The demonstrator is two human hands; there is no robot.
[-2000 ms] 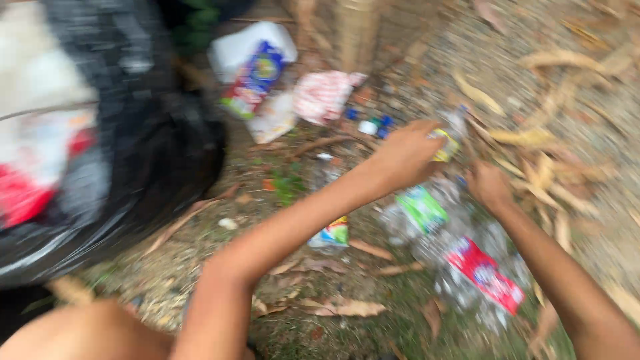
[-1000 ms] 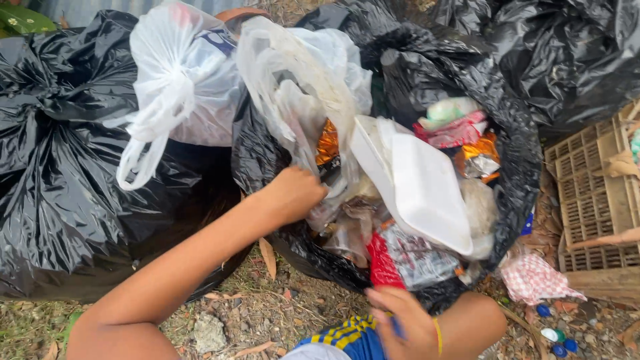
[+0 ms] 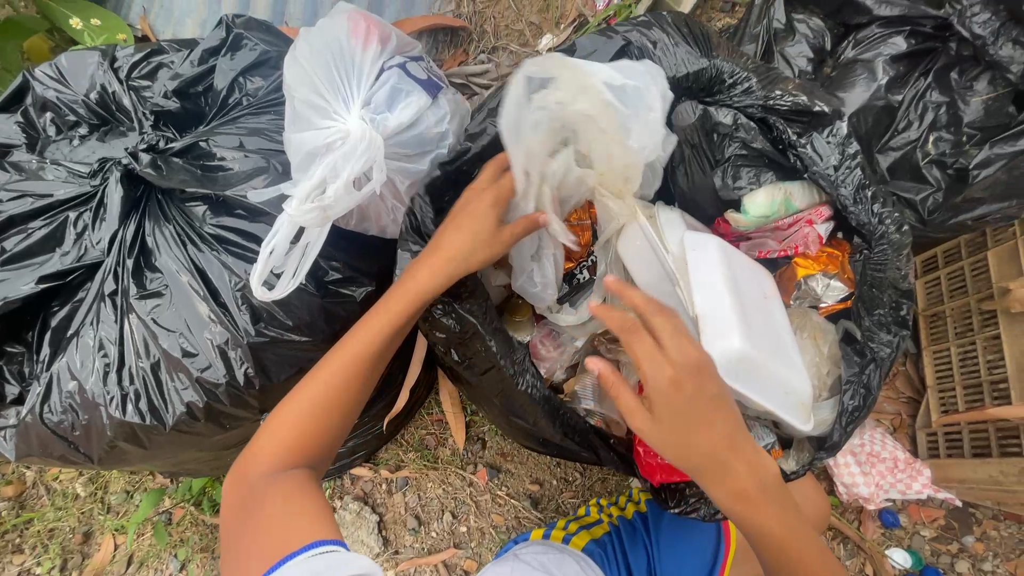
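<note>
An open black garbage bag (image 3: pixel 512 400) full of mixed waste stands before me. My left hand (image 3: pixel 484 220) is at its left rim, fingers spread beside a crumpled translucent plastic bag (image 3: pixel 592 120); whether the fingertips touch that bag is unclear. Over the bag's middle, my right hand (image 3: pixel 668 376) is spread with nothing in it, left of a white foam food container (image 3: pixel 748 328). Orange foil wrappers (image 3: pixel 818 276), a red and white wrapper (image 3: pixel 788 232) and a clear plastic cup (image 3: pixel 596 396) lie inside. Red plastic (image 3: pixel 656 464) shows below my right hand.
A tied black bag (image 3: pixel 152 264) fills the left, with a knotted white plastic bag (image 3: pixel 368 120) against it. Another black bag (image 3: pixel 904 96) is at the upper right. A beige plastic crate (image 3: pixel 968 336), checkered paper (image 3: pixel 884 468) and bottle caps (image 3: pixel 900 558) are at the right.
Two seconds ago both hands were over plastic bottles on the ground; the view has since swung to the bags. Since one second ago, my right hand has moved up over the open bag.
</note>
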